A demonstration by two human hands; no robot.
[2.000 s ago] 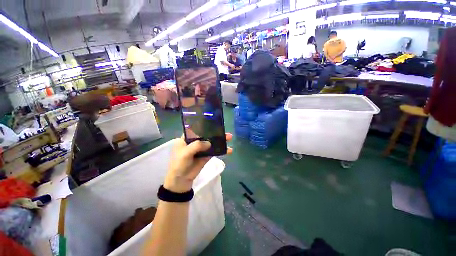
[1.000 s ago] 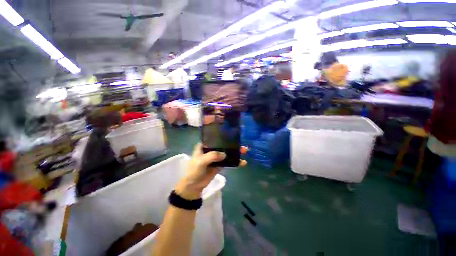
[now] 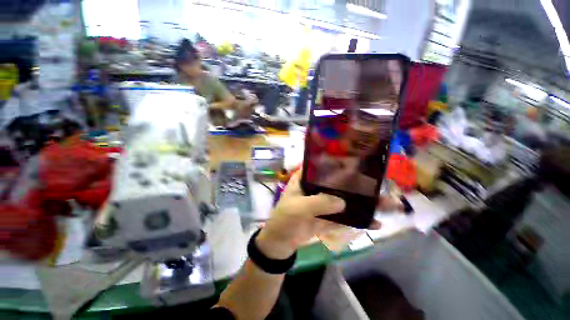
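Note:
My left hand (image 3: 299, 215) holds a black smartphone (image 3: 353, 137) upright, slightly tilted, in front of me. The thumb lies across the lower front and fingertips show at the right edge. The screen faces me and shows red and dark shapes with bright streaks. A black band is round the wrist. My right hand is not in view. A large white sewing machine (image 3: 156, 194) stands left of the phone, at the table's green front edge. The picture is blurred.
A grey tray of small pieces (image 3: 234, 187) and a small lit box (image 3: 267, 156) are right of the machine. Red bags (image 3: 78, 175) lie left. A beige sheet (image 3: 72, 287) is at the table edge. A white bin (image 3: 459, 269) stands lower right. A person (image 3: 209, 84) is behind the table.
The view has swung left from the aisle and wheeled bins to the machine table. The phone, still in my left hand, now looks larger and sits further right in the picture.

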